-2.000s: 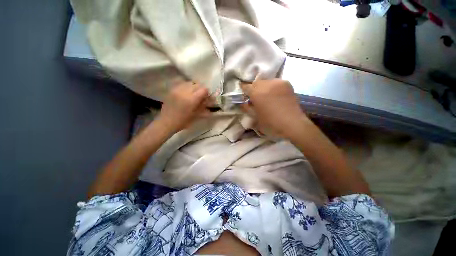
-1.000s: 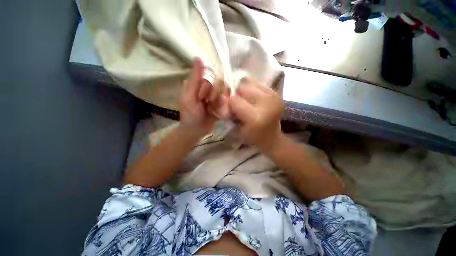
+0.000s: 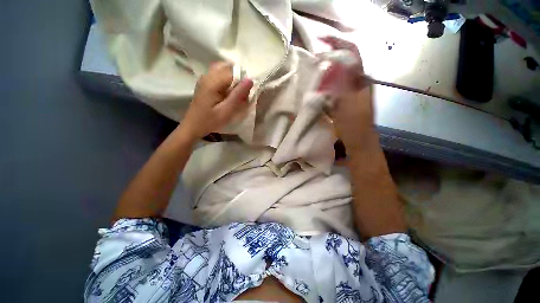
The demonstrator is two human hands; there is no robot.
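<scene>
The cream garment piece (image 3: 195, 35) drapes over the table edge and down toward my lap. A seam line (image 3: 273, 70) runs down its middle. My left hand (image 3: 218, 97) grips the cloth left of the seam, with a narrow pale strip showing at its fingers. My right hand (image 3: 346, 77) is raised over the table edge on the right and is blurred. Cream cloth bunches up at its palm and fingers. Whether it also holds a small tool cannot be told. More cream cloth (image 3: 284, 201) lies heaped in my lap.
The white table (image 3: 435, 112) has a grey ridged edge. A black oblong object (image 3: 475, 62) lies on it at the right. Dark machine parts (image 3: 435, 21) are at the upper right. A duller cloth pile (image 3: 473, 219) is below the table at right. A grey wall (image 3: 41, 154) stands at left.
My hands were close together at the seam. They have moved apart, the right one up and to the right with cloth lifted along. The left one has shifted slightly left.
</scene>
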